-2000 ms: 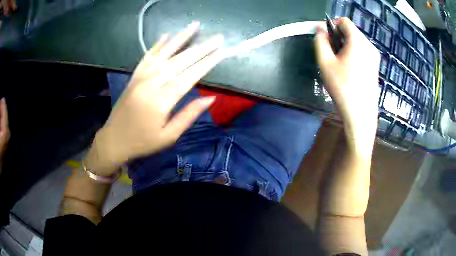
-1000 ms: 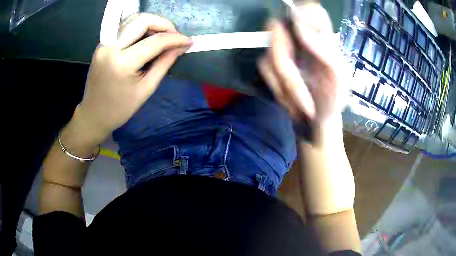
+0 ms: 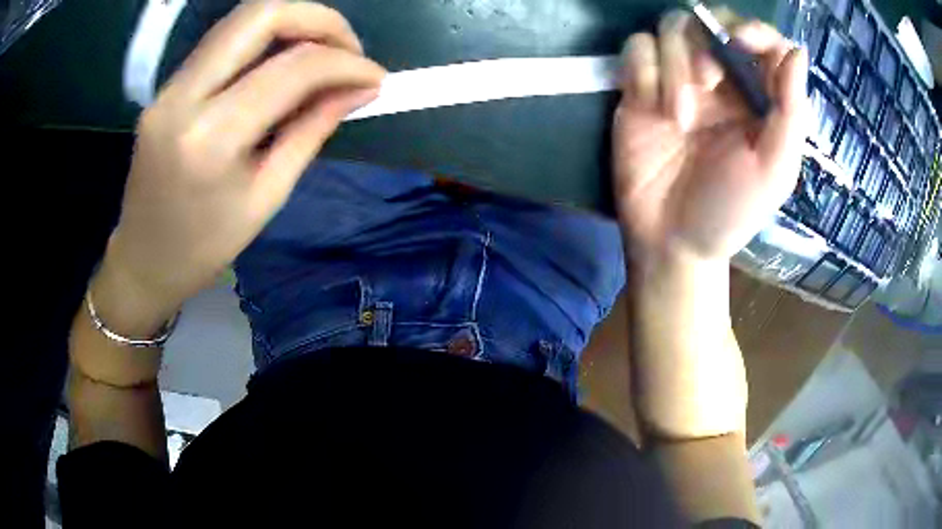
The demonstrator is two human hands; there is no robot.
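Observation:
A long white paper strip [image 3: 496,81] is stretched between my two hands above the front edge of the dark green bench. My left hand [image 3: 243,145] pinches it between thumb and fingers, and a further length of the strip curves up behind that hand. My right hand [image 3: 702,145] is turned palm up. Its fingertips hold the strip's right end. A slim dark pen-like tool [image 3: 741,70] with a pale tip lies across the same hand, between thumb and fingers.
A clear lens tray [image 3: 857,155] with rows of black-framed squares lies at the right of the bench [image 3: 496,155]. Part of another clear plastic piece [image 3: 23,19] shows at the top left corner. Brown board is below the bench at right.
My left hand was open, then closed on the strip and moved left. My right hand has turned palm up with the dark tool still in it. The strip is now straighter.

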